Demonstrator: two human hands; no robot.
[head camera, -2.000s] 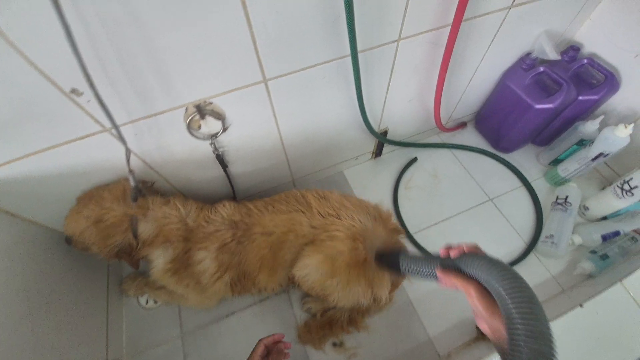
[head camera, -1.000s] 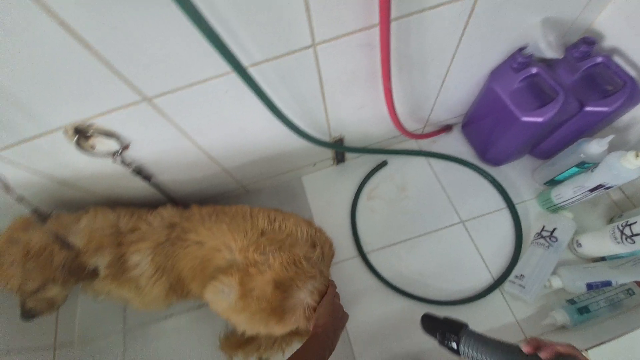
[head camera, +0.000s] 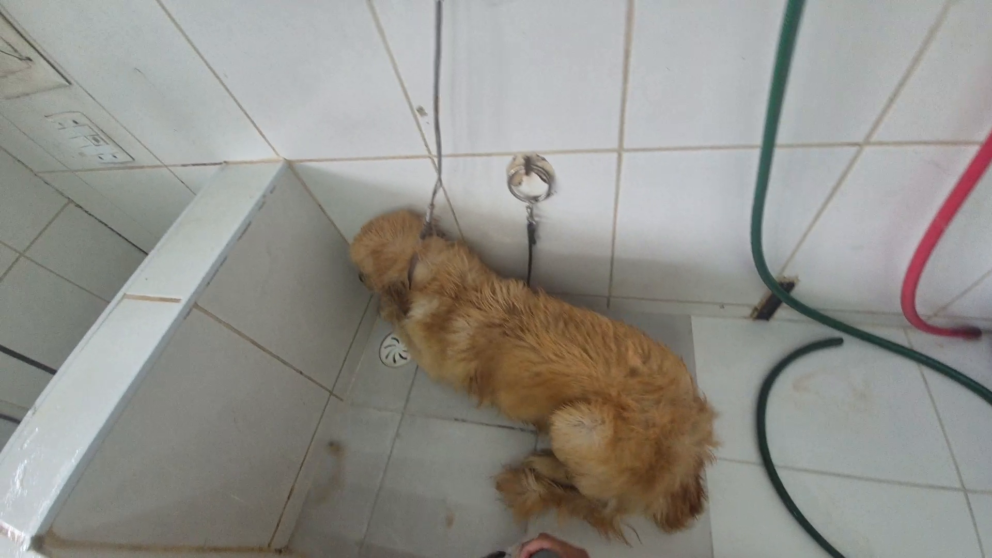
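A golden-brown, damp-looking long-haired dog (head camera: 542, 349) is in a tiled tub, seen from above. Its head faces the left wall near the corner, and its rump is at the right. A thin cord (head camera: 439, 101) runs down to its neck. A dark leash (head camera: 531, 240) hangs from a metal ring (head camera: 531, 180) on the wall and passes behind its back. At the bottom edge, just below the dog's hind paws, part of my right hand (head camera: 552, 545) is closed around what looks like the grey dryer hose; most of both is cut off. My left hand is out of view.
A tiled partition (head camera: 147, 298) bounds the tub on the left. A drain (head camera: 394, 350) lies by the dog's chest. On the right, a green hose (head camera: 763, 194) curls over the tub floor, and a red hose (head camera: 934, 240) hangs down. A wall outlet (head camera: 89, 138) is at upper left.
The view has swung left, so the purple jugs and bottles are out of frame. My left hand, on the dog's rump one second ago, is no longer seen there.
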